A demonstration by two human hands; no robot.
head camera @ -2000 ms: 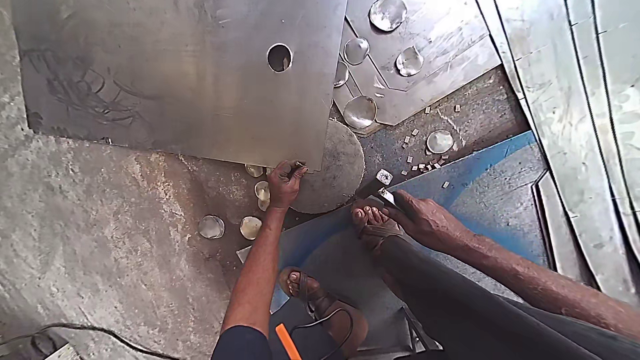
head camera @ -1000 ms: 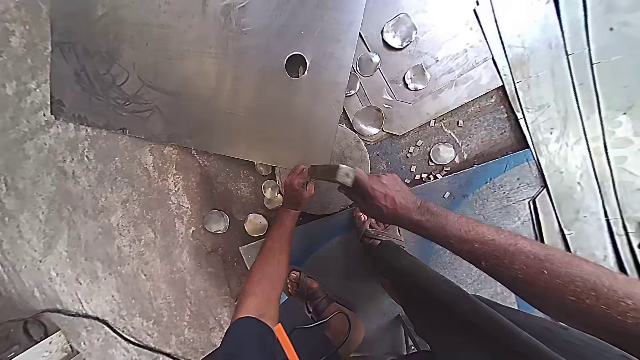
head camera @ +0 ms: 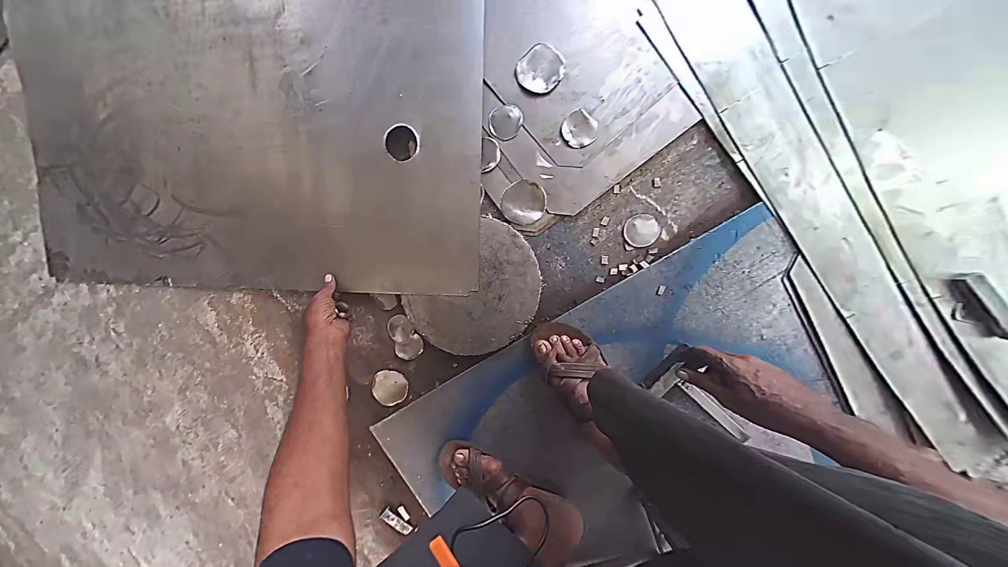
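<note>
My left hand (head camera: 327,311) grips the lower edge of a large metal sheet (head camera: 260,157), thumb on top and fingers curled below. The sheet has one round hole near its right side, and its lower right corner lies over a round grey disc (head camera: 480,291). A small ring-like thing shows at the left fingers; I cannot tell if it is worn or held. My right hand (head camera: 713,374) is low on the right beside my leg, its fingers around a dark tool (head camera: 665,368), partly hidden. A pale metal bar (head camera: 717,405) lies just below that hand.
Round metal cut-outs (head camera: 524,201) lie on plates at the upper middle and around the disc. Small metal bits (head camera: 626,268) are scattered near a blue-marked plate (head camera: 709,276) under my sandaled feet. Long stacked metal sheets (head camera: 787,197) fill the right side. A cable crosses near my left foot.
My left hand has moved left along the sheet's lower edge from near its corner. My right hand, which held a hammer-like tool by the corner, has moved away to the right.
</note>
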